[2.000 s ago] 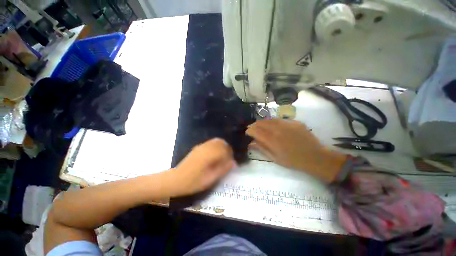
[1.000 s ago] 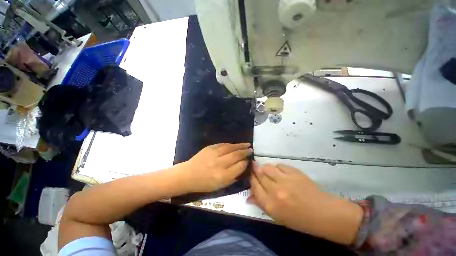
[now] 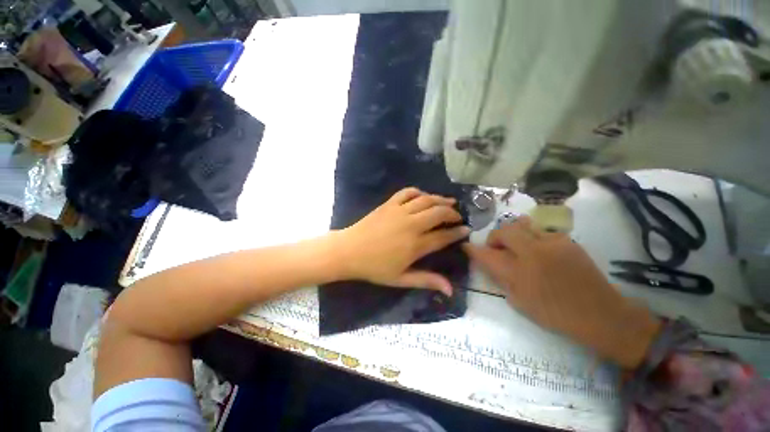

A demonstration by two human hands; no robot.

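Note:
A long black patterned fabric panel [image 3: 384, 126] lies on the white table, running from the back to near the front edge. My left hand [image 3: 405, 236] lies flat on the panel with its fingers spread, fingertips near the right edge. My right hand [image 3: 540, 270] is at that same edge, thumb and fingers low by the fabric; whether it pinches the edge is unclear. The sewing machine head [image 3: 507, 93] stands above and behind the hands. The needle area is small and partly hidden; a round metal plate [image 3: 482, 201] shows beside the fabric.
Black-handled shears [image 3: 667, 221] and black thread snips [image 3: 663, 277] lie right of my right hand. A yellowish cylinder [image 3: 551, 219] is under the machine head. A dark fabric heap [image 3: 203, 152] hangs over a blue basket [image 3: 169, 76] at left. Ruler marks [image 3: 540, 371] run along the chipped front edge.
The panel's front end has moved back from the table's front edge. Both hands have moved away from me, towards the needle area; my left hand is now flat and spread. The camera view has shifted.

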